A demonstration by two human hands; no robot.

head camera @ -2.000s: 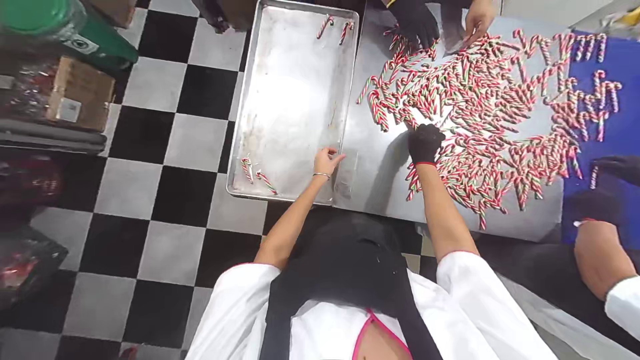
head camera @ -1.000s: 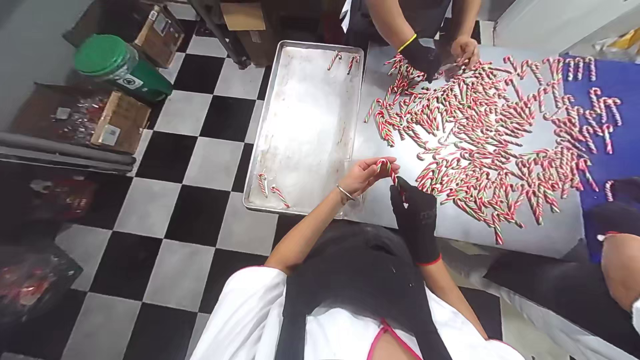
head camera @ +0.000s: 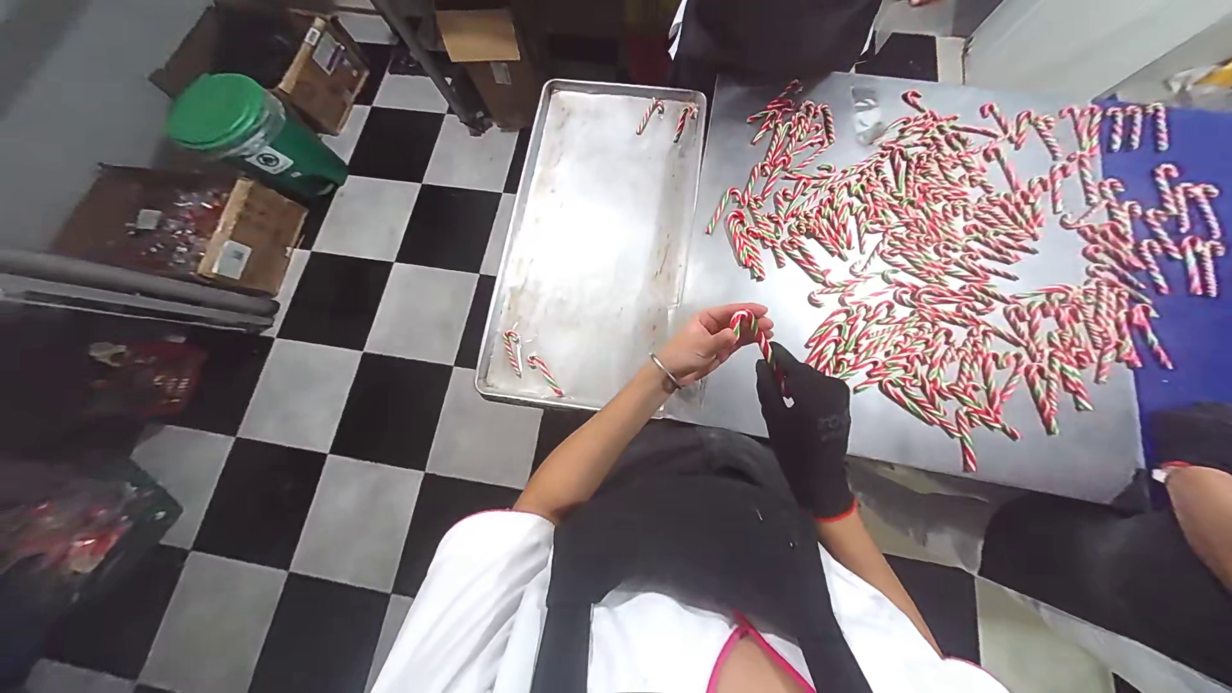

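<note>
A red, white and green candy cane (head camera: 763, 344) is held between both my hands, over the near edge of the metal table. My bare left hand (head camera: 710, 344) pinches its curved top. Around its straight lower part closes my right hand (head camera: 807, 416), in a black glove with a red cuff. To the right, a large loose heap of similar candy canes (head camera: 924, 231) covers much of the metal table (head camera: 1068, 462). On the left lies a shallow metal tray (head camera: 589, 241) with two canes near its far end and two at its near left corner.
A co-worker's dark apron (head camera: 770, 34) shows behind the table, and another person's arm (head camera: 1203, 510) at the right edge. Blue surface (head camera: 1193, 366) adjoins the table. A green lidded bin (head camera: 255, 135) and cardboard boxes (head camera: 255, 236) stand on the checkered floor.
My right hand has moved from the heap toward my left hand, and both now hold a candy cane. The far co-worker's hands, seen at the heap before, are out of view.
</note>
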